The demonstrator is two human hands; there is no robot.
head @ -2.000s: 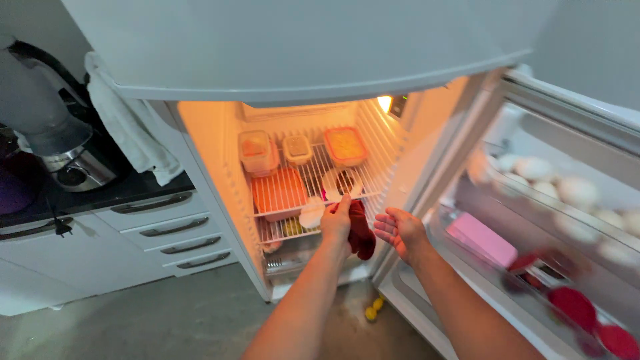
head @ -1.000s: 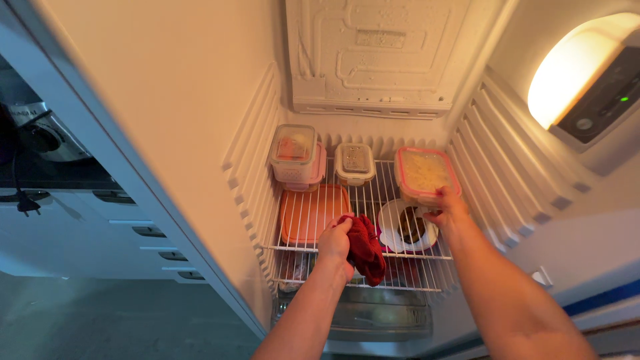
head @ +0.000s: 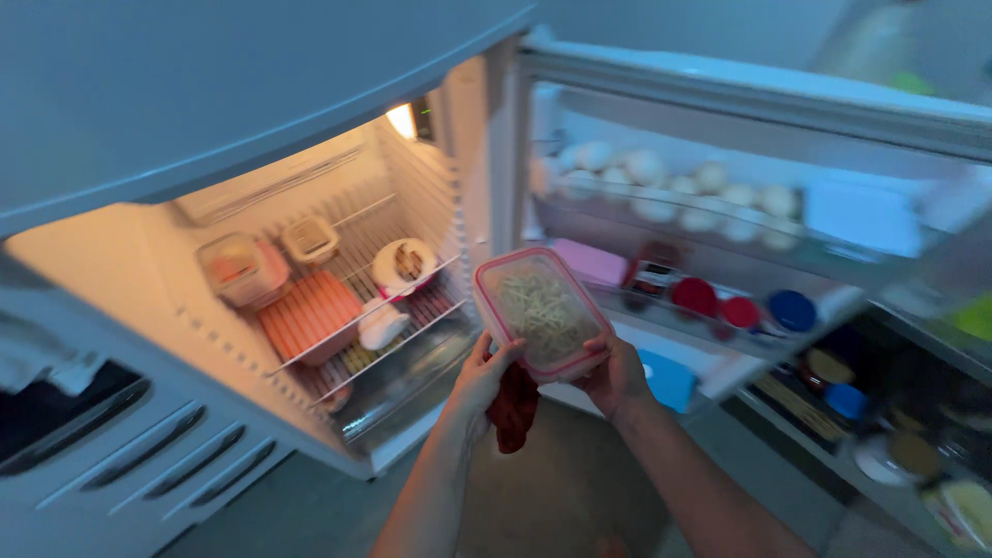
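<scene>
Both hands hold a clear rectangular food container [head: 542,314] with a pink-rimmed lid, tilted, in front of the open fridge; pale shredded food shows through it. My left hand [head: 482,380] grips its lower left corner and also holds a dark red cloth [head: 513,407], which hangs below. My right hand [head: 616,372] grips the lower right side, thumb on the lid. The wire shelf [head: 360,267] bears a lidded container with orange contents [head: 240,267], a small lidded container [head: 310,236] and a white plate or bowl with brown food [head: 405,266].
An orange-lidded container [head: 310,314] sits below the wire shelf. The open fridge door [head: 697,77] at the right holds eggs [head: 682,190], a pink box [head: 589,262] and jars with red lids [head: 694,297]. Drawers [head: 147,446] stand at the left, and a shelf with jars [head: 876,426] at the lower right.
The pink-rimmed container has come off the wire shelf and out of the fridge, into both hands. My left hand has kept the red cloth. The view has moved back and turned right.
</scene>
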